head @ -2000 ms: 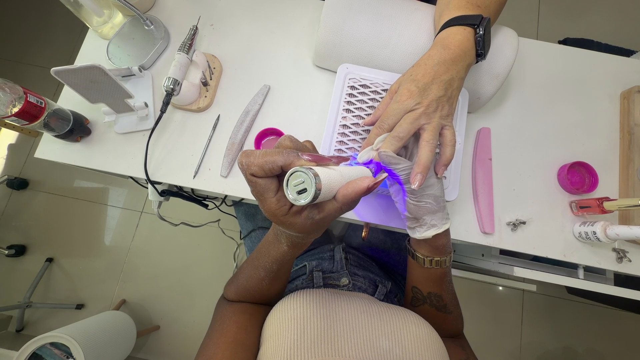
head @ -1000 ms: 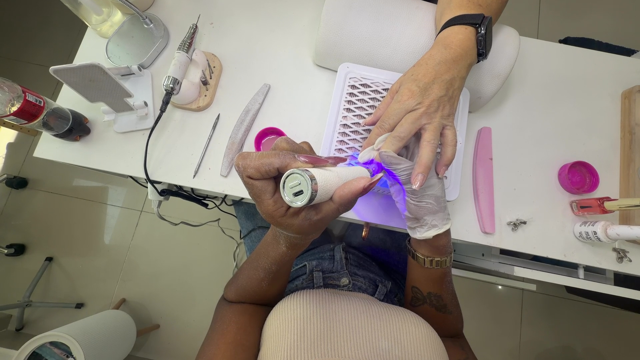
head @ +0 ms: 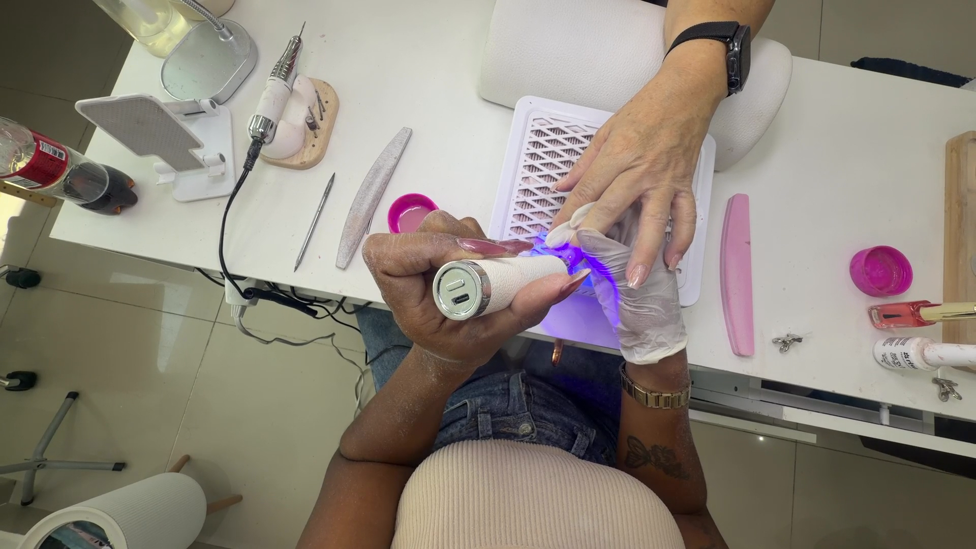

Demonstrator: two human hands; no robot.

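My bare left hand [head: 450, 290] grips a white handheld UV lamp [head: 503, 286], whose far end throws blue-violet light toward the other person's fingertip. Gloved in white, my right hand [head: 637, 297] holds a finger of the other person's hand [head: 637, 164] from below. That hand reaches in from the top, palm down, over a white dust collector with a lattice grille [head: 545, 164]. The lit fingertip is mostly hidden behind my fingers and the glare.
Left of my hands lie a pink cup [head: 412, 213], a grey nail file [head: 374, 198], a metal pusher [head: 314, 221] and a nail drill [head: 276, 91]. On the right are a pink file [head: 736, 274], another cup [head: 881, 271] and polish bottles [head: 900, 314]. A white armrest [head: 572, 53] stands behind.
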